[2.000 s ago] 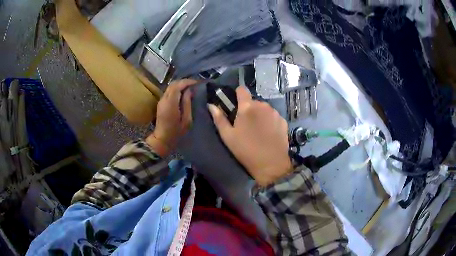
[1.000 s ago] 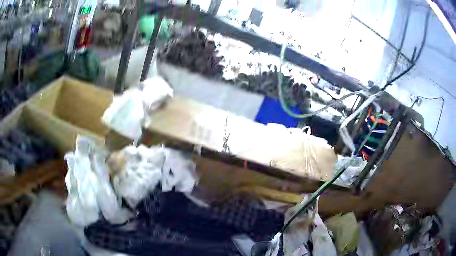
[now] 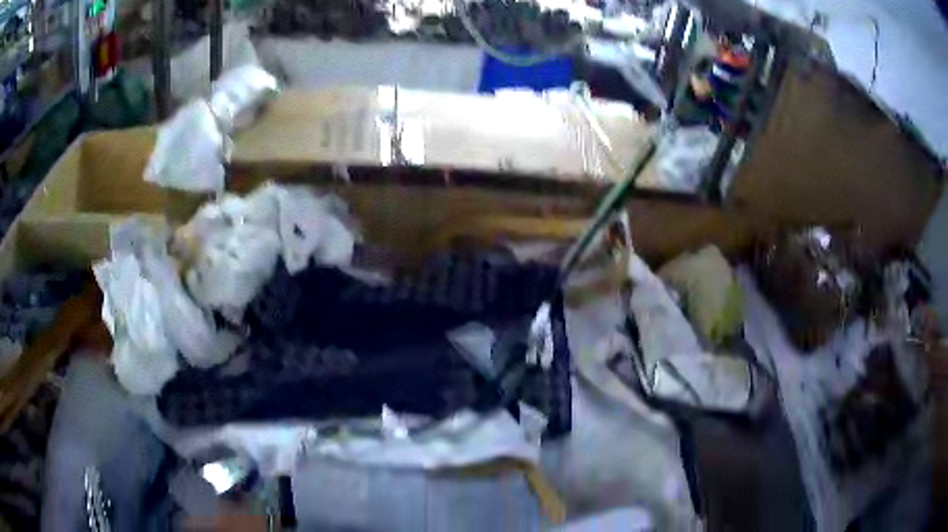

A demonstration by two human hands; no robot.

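Observation:
Navy patterned garment panels lie in a dark heap across the middle of the head view. Long crumpled white interfacing lengths run along their near edge. A grey cloth-covered table surface shows at the bottom. A small shiny metal piece is at the lower left, blurred. Below it, a brownish-orange patch is cut off by the bottom edge; I cannot tell if it is part of a hand. Neither my left hand nor my right hand can be made out.
Crumpled white cloth hangs at the left. A long cardboard box lies behind, with an open brown bin beside it. A dark green hose slants down to the panels. Bundled cloth is at the right.
The view has swung up from the hands on grey cloth to the back of the workplace, then tilted down somewhat. Both hands have left clear view.

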